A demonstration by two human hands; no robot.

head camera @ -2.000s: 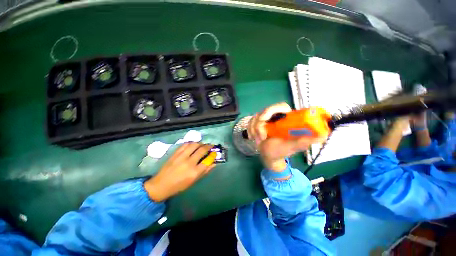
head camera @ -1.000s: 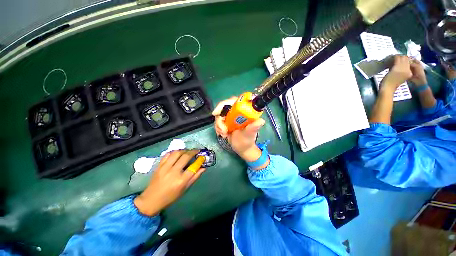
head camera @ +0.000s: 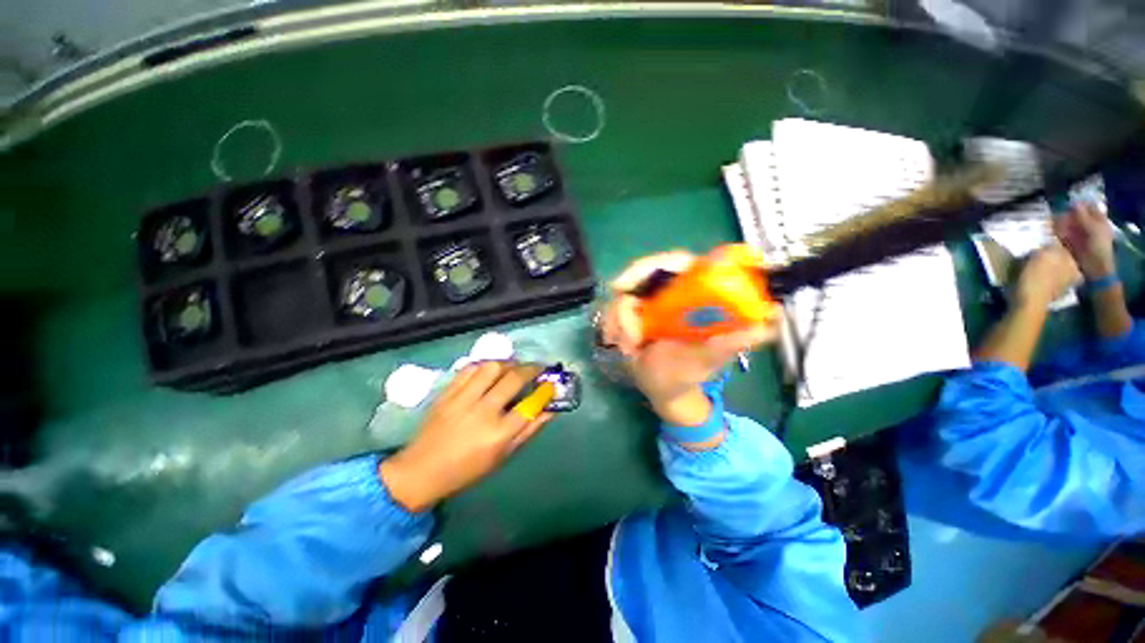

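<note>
My left hand (head camera: 462,433) rests on the green mat and holds a small dark device module (head camera: 563,388) at its fingertips. A short yellow piece (head camera: 534,402) shows at its fingers, over the module's left edge. My right hand (head camera: 672,358) grips the orange electric screwdriver (head camera: 709,299), slightly blurred, to the right of and above the module. The driver's tip is hidden. The round silver screw tray (head camera: 608,345) is mostly hidden behind my right hand. A black foam tray (head camera: 283,305) holds several similar modules; one front-row pocket is empty.
White record sheets (head camera: 879,314) lie right of the driver, under its blurred spring-wrapped arm (head camera: 898,220). A second black tray (head camera: 866,515) is low at the right. Another person's hands (head camera: 1048,270) and blue sleeves are at far right. White patches (head camera: 412,384) lie below the foam tray.
The view has turned and shifted since one second ago. The driver has gone from upright to more sideways, its arm now stretching right. My left hand stays on the module.
</note>
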